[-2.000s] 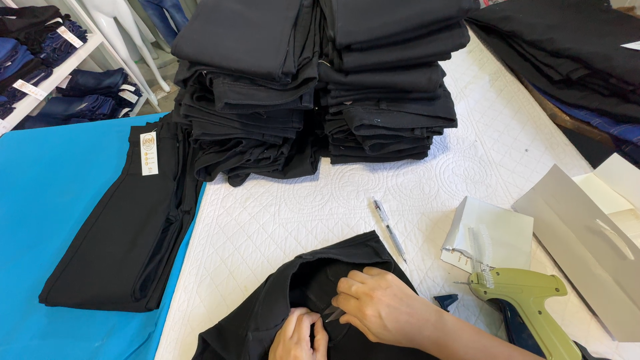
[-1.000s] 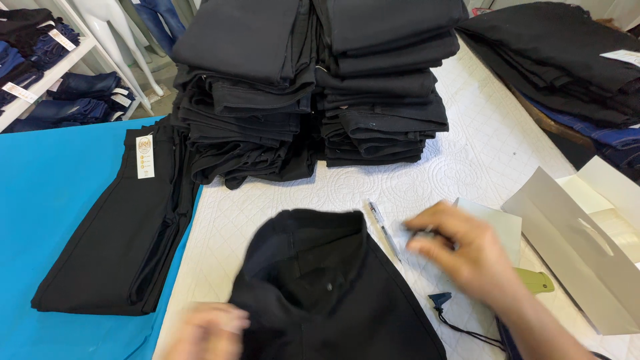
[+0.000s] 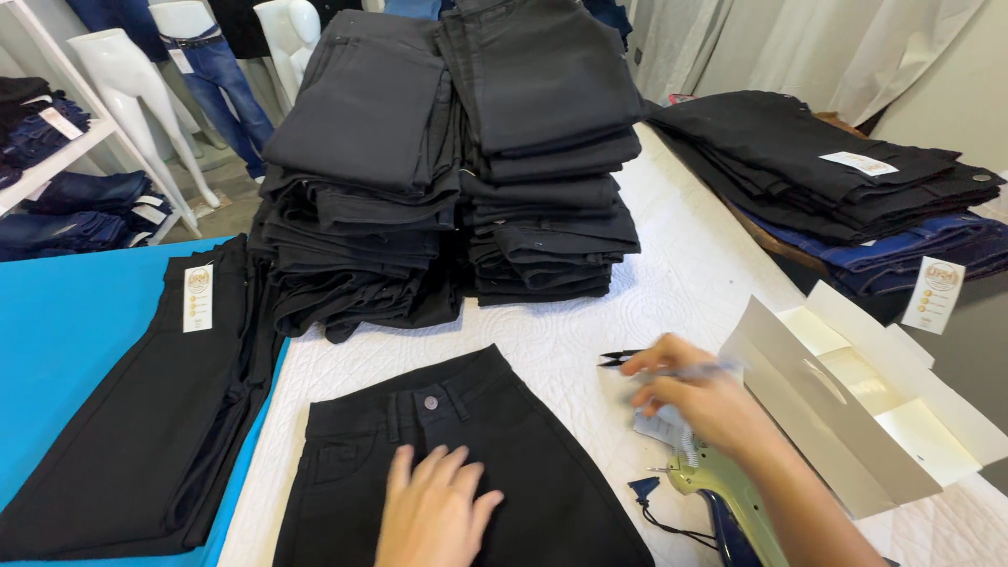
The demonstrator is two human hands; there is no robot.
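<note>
Black trousers lie front side up on the white quilted cloth, their waistband button showing. My left hand rests on them below the fly with its fingers spread. Over the cloth to the right, my right hand is blurred, with a pen between its fingers. Black thread snips lie by its fingertips, partly covered. A green tagging gun is under my right forearm, with a white card near its tip. A dark blue cap with a black cord lies left of the gun.
Tall stacks of folded black trousers stand behind. More black trousers with a tag lie on the blue cloth at left. An open cardboard box is at right, before piled garments. White mannequin legs stand at the back left.
The trousers' waist, bunched open around my hands two seconds ago, now lies flat with its button up. The snips have left my right hand, which now has the pen from the cloth.
</note>
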